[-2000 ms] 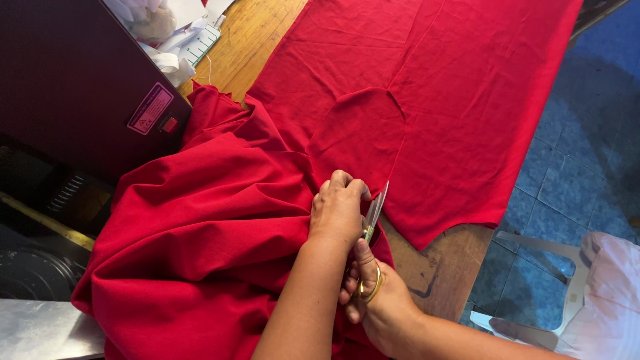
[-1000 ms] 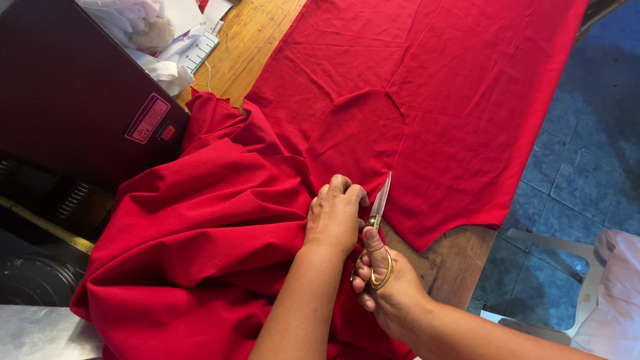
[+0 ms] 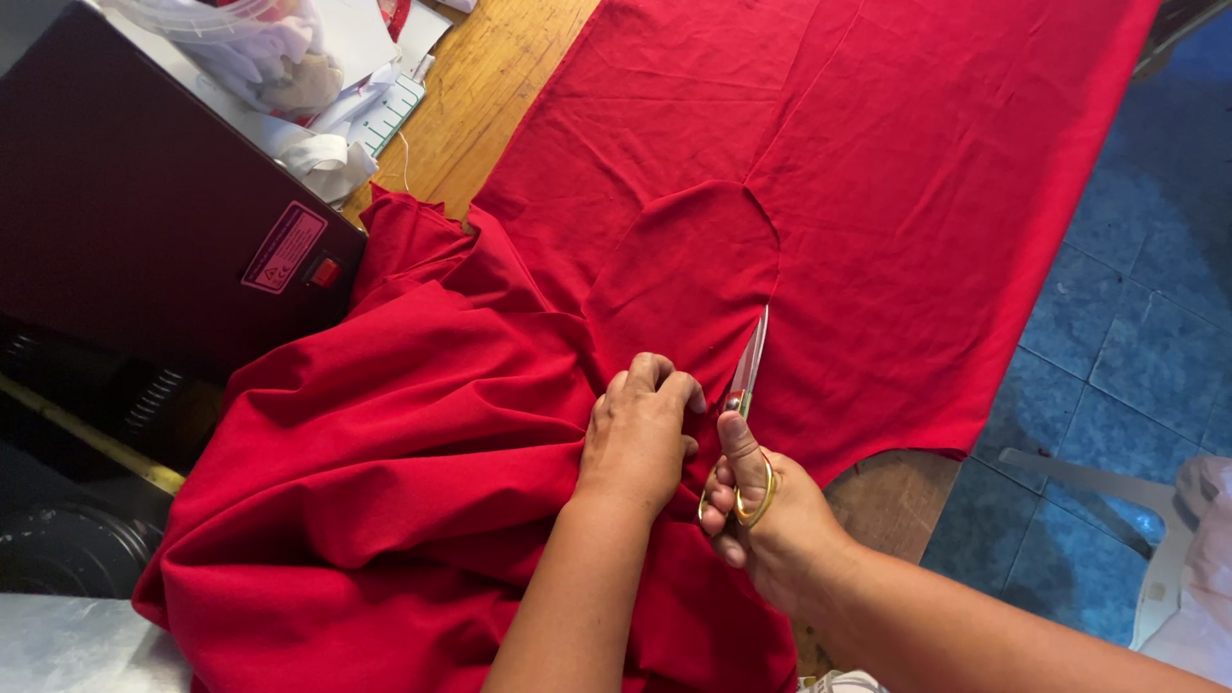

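Red fabric (image 3: 924,212) lies flat over a wooden table, with a bunched heap of it (image 3: 385,452) at the left. My right hand (image 3: 770,510) grips scissors (image 3: 753,361) by their gold-coloured handles. The narrow metal blades look nearly closed, and their tip is at the edge of a curved cut in the fabric. Just left of the blades, my left hand (image 3: 640,433) rests on the red fabric with fingers bent; its fingertips are partly hidden, and they appear to pinch the cloth.
A dark box-shaped machine (image 3: 173,192) with a red switch stands at left. Behind it are a plastic container of cloth scraps (image 3: 279,58), a ruler (image 3: 390,111) and papers on the wooden table (image 3: 491,96). At right are blue floor tiles (image 3: 1107,337) and a white chair (image 3: 1150,520) holding pale cloth.
The scissors have moved a little farther up along the cut edge, with my right hand on them. My left hand stays on the fabric beside them.
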